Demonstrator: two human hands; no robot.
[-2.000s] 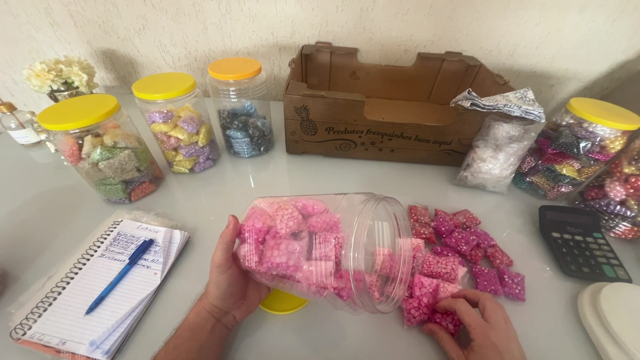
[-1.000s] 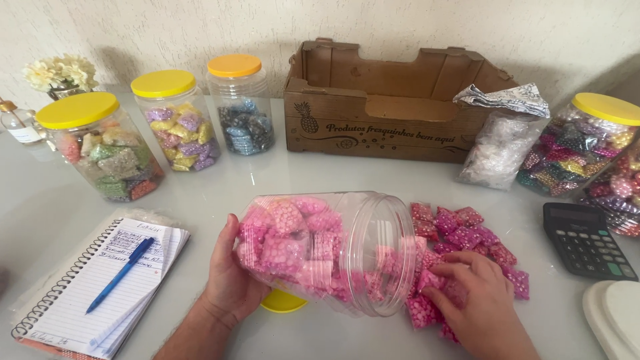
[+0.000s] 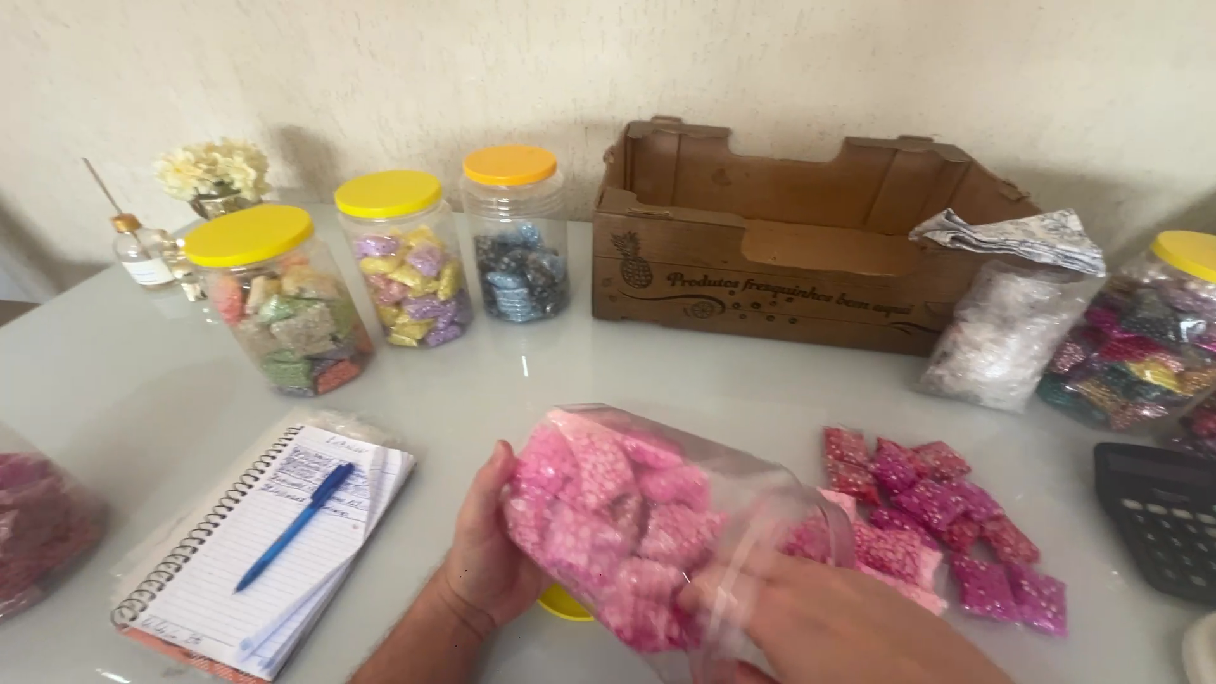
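My left hand (image 3: 494, 541) holds the base of a clear plastic jar (image 3: 617, 522), which lies tilted on its side with its mouth toward the right. Small pink bead packets fill its lower part. The fingers of my right hand (image 3: 817, 608) reach inside through the mouth, at the packets; whether they hold one cannot be told. Beyond the mouth, a pile of pink, magenta and red bead packets (image 3: 936, 503) lies on the table. Under the jar, part of a yellow lid (image 3: 567, 602) shows.
Lidded jars of bead packets (image 3: 275, 323) (image 3: 408, 275) (image 3: 521, 271) stand at the back left. A cardboard crate (image 3: 760, 294) is behind, with a plastic bag (image 3: 997, 332) at its right. A spiral notebook (image 3: 218, 589) with a blue pen (image 3: 294, 527) lies left, a calculator (image 3: 1159, 513) right.
My right hand has moved left from the packet pile into the jar's mouth. The jar is tilted differently in my left hand. The view has shifted somewhat.
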